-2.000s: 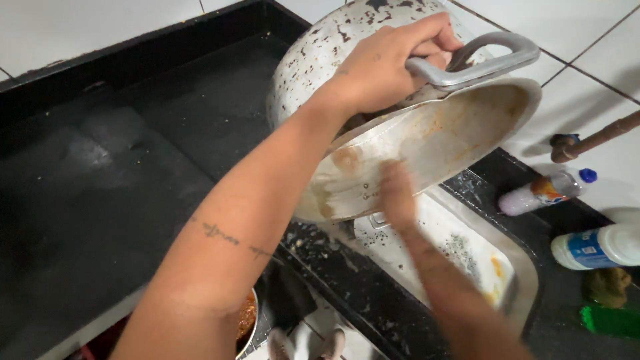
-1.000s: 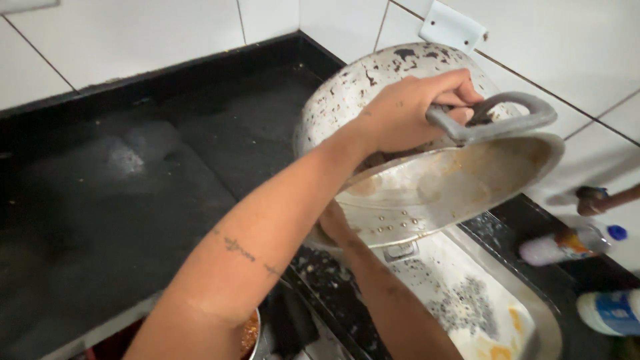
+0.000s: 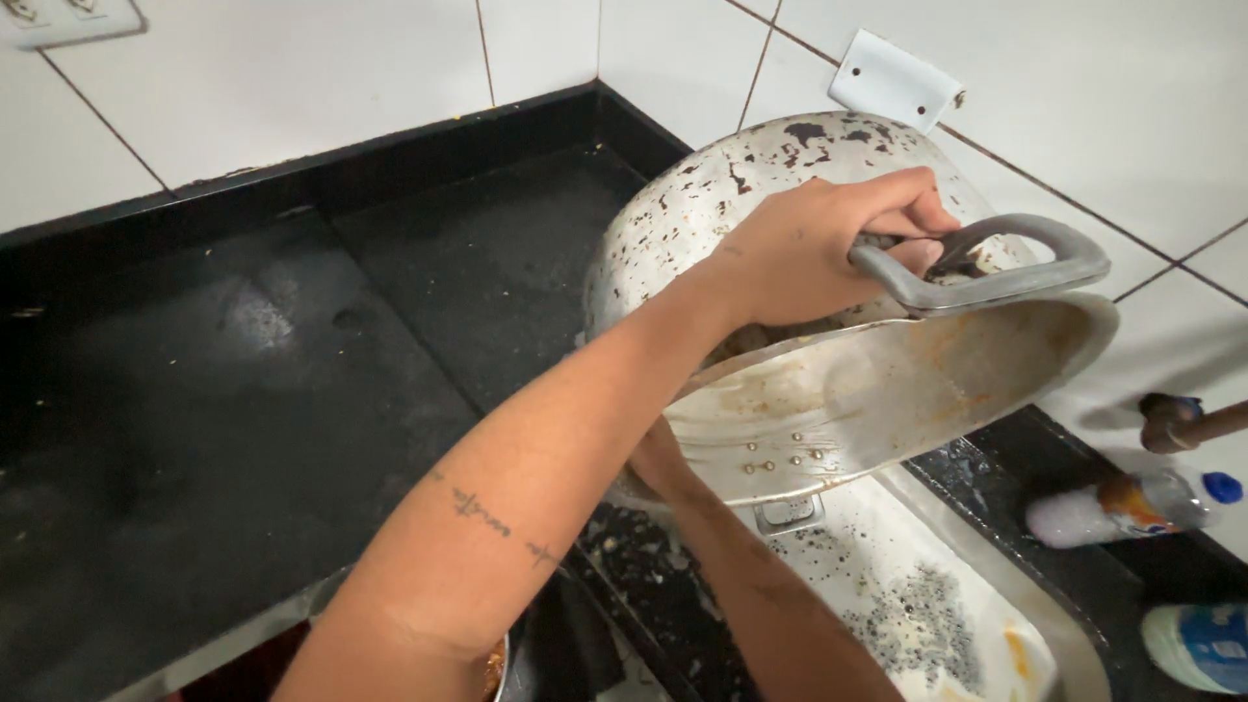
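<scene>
A large, worn aluminium pot [image 3: 858,390] is tipped on its side above the sink [image 3: 926,604], its stained inside facing me. My left hand [image 3: 829,244] grips it at the grey metal loop handle [image 3: 985,268], near the rim. My right hand [image 3: 658,453] reaches inside the lower left of the pot; its fingers are hidden behind my left arm and the pot, so what it holds does not show. Dark flaked patches cover the pot's outside. Rivets stand out on its inner wall.
A black stone counter [image 3: 244,439] fills the left, against white tiles. At the right edge are a plastic bottle with a blue cap [image 3: 1131,507], a white bottle with a blue label [image 3: 1204,643] and a wall tap [image 3: 1189,426]. A container of food [image 3: 495,673] is partly visible below.
My right hand was over the pot's open inside two seconds ago and has moved left, behind my left forearm. My left hand keeps its hold by the handle. The view has shifted.
</scene>
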